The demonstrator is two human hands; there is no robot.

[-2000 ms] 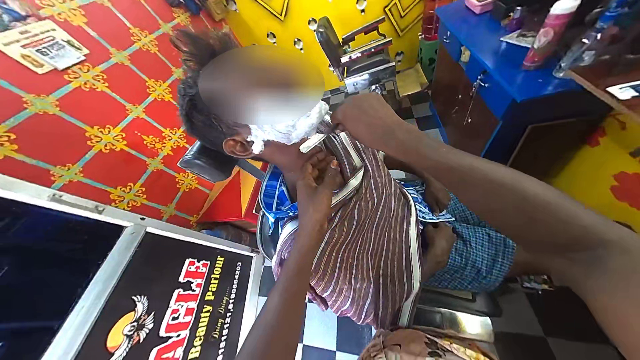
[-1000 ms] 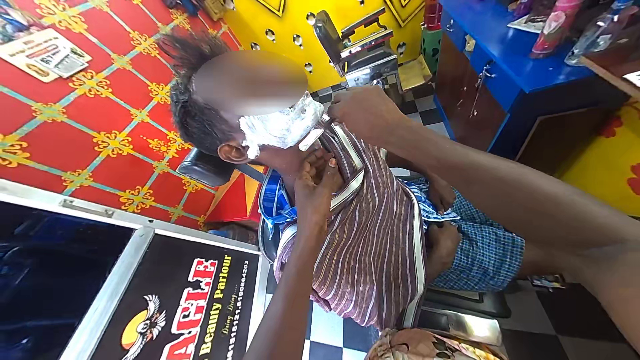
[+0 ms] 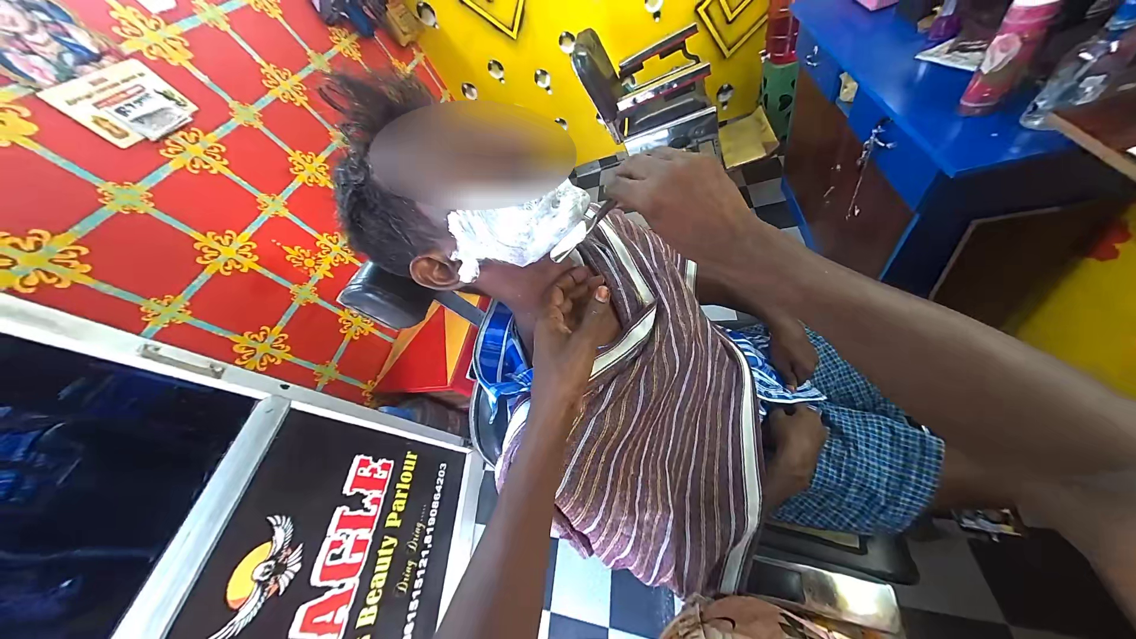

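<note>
A person in a striped cloth [image 3: 657,426] sits in a barber's chair, with white shaving lather [image 3: 515,232] on cheek and jaw. My right hand [image 3: 679,200] grips a straight razor [image 3: 587,229] by its dark handle, the blade at the lather's lower edge near the chin. Below the jaw, my left hand [image 3: 572,311] rests against the person's neck with its fingers curled; no tool is visible in it.
A black headrest [image 3: 386,293] is behind the person's head. At the right, a blue counter [image 3: 958,106] holds a pink bottle [image 3: 1012,58] and a clear bottle [image 3: 1074,75]. Another barber's chair [image 3: 643,98] stands beyond. A sign board bearing writing [image 3: 311,541] is at lower left.
My right hand keeps hold of the razor, whose blade is at the chin's lower edge now and was over the neck two seconds ago. My left hand stays at the neck.
</note>
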